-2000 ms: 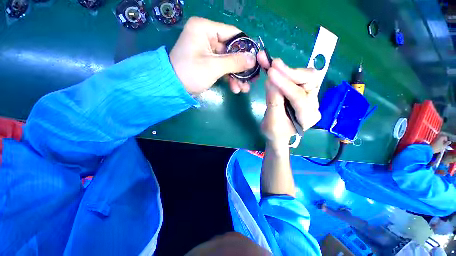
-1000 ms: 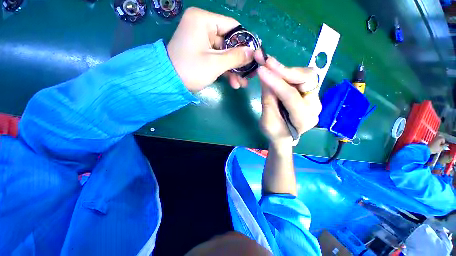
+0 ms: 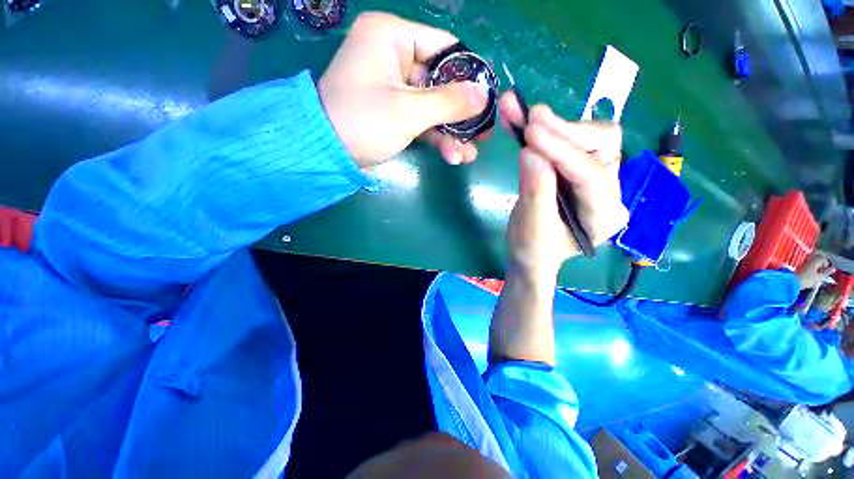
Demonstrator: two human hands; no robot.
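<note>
My left hand [image 3: 389,98] grips a round dark module [image 3: 456,73] with a silver rim and coppery inner details. The thumb lies across its face and hides part of it. My right hand [image 3: 566,178] holds dark tweezers [image 3: 565,201] like a pen. Their thin tip points up, just right of the module and apart from it. A white die-cut strip [image 3: 615,79] with a round hole lies on the green bench behind my right hand, which hides its lower part.
More round modules [image 3: 318,11] lie at the top left. A blue box [image 3: 651,208] stands right of my right hand, with a yellow-black tool [image 3: 671,150] behind it. A thin dark ring [image 3: 691,40], a white ring [image 3: 741,240], a red basket [image 3: 782,232] and a person's blue sleeve [image 3: 763,313] are further right.
My right hand and the tweezers have moved right, away from the module. Earlier the fingers were at the module's edge. My left hand still grips the module.
</note>
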